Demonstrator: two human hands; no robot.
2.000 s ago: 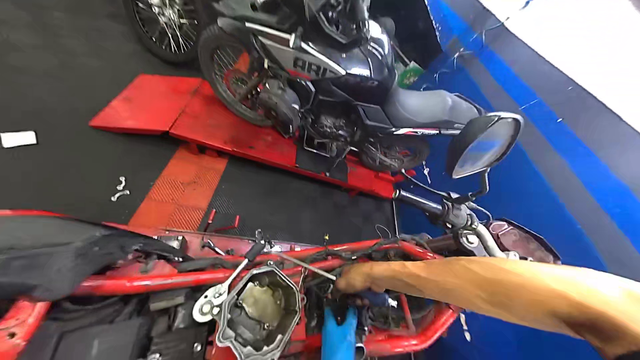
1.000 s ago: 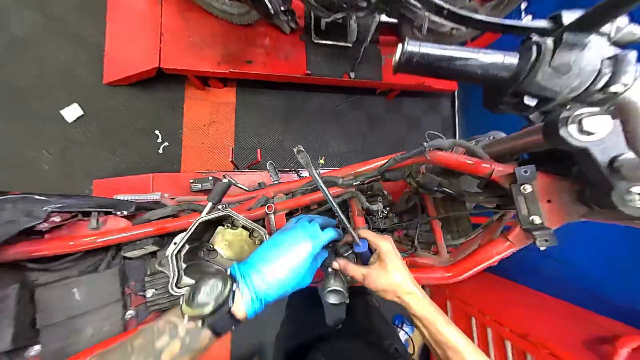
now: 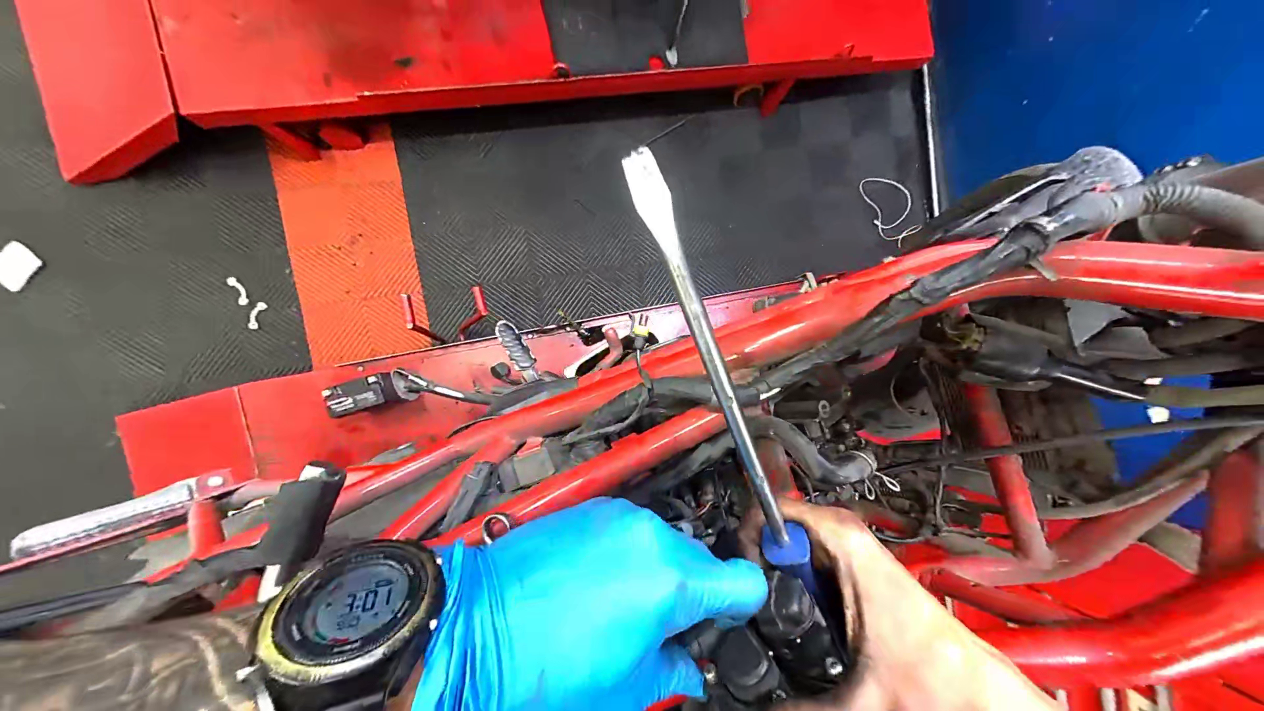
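Observation:
My left hand [image 3: 592, 602], in a blue glove with a digital watch at the wrist, lies over a black engine part [image 3: 790, 617] at the bottom centre, its fingertips against or beside that part. My bare right hand [image 3: 889, 612] is closed around the blue handle of a flathead screwdriver [image 3: 726, 385], and its palm also lies along the black part. The screwdriver's steel shaft points up and slightly left, its flat tip in the air above the red tubular motorcycle frame [image 3: 612, 474]. The fingertips of both hands are partly hidden.
Cables and a rubber hose [image 3: 810, 449] run beside the frame. Behind it lies a red lift platform [image 3: 286, 415] with a connector-like black piece [image 3: 365, 395] on it. Another red lift [image 3: 355, 59] stands farther back, over black matting [image 3: 553, 217]. A blue wall [image 3: 1096, 79] rises at right.
The view has shifted closer to the frame. Two seconds ago the right arm reached in from the right; now both hands are together at the black part, screwdriver still in the right.

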